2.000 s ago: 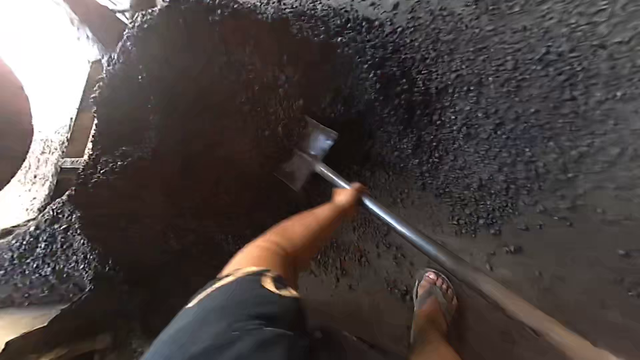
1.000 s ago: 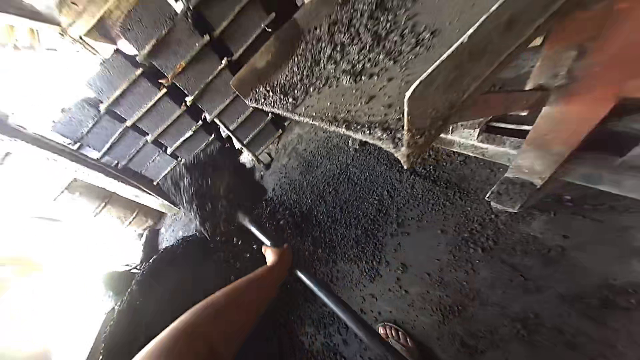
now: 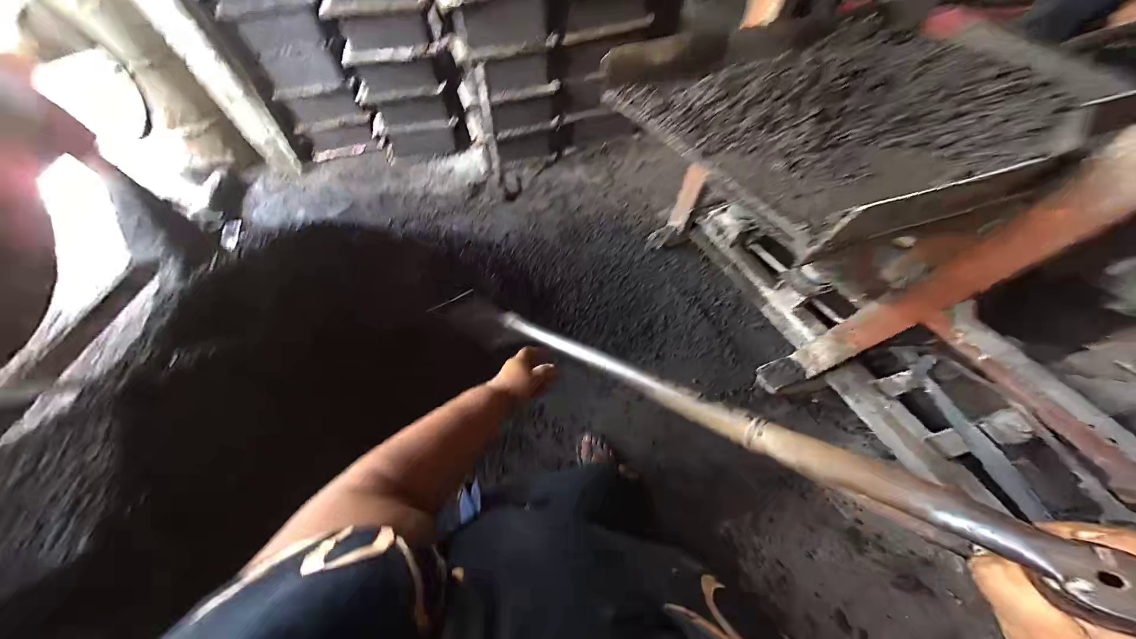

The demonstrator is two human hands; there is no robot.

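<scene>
A long-handled shovel (image 3: 674,399) runs from the middle of the view to the lower right corner. Its blade lies in shadow by the dark granular pile (image 3: 293,373), blurred and hard to make out. My left hand (image 3: 525,373) is just below the metal neck of the shaft, fingers apart and not around it. At the lower right, my right hand (image 3: 1021,581) is closed around the handle's end near the metal grip, partly cut off by the frame.
A tray table (image 3: 852,115) heaped with dark granular material stands at the upper right, on a frame with a reddish beam (image 3: 967,275). Stacked dark blocks on slats (image 3: 399,80) line the back. My foot (image 3: 595,450) is on the dirt floor. Part of a person (image 3: 1065,18) shows at the top right.
My left hand has let go of the shaft that it held in both earlier frames. The blade, by the stacked blocks one second ago, is back at the dark pile. The view has swung.
</scene>
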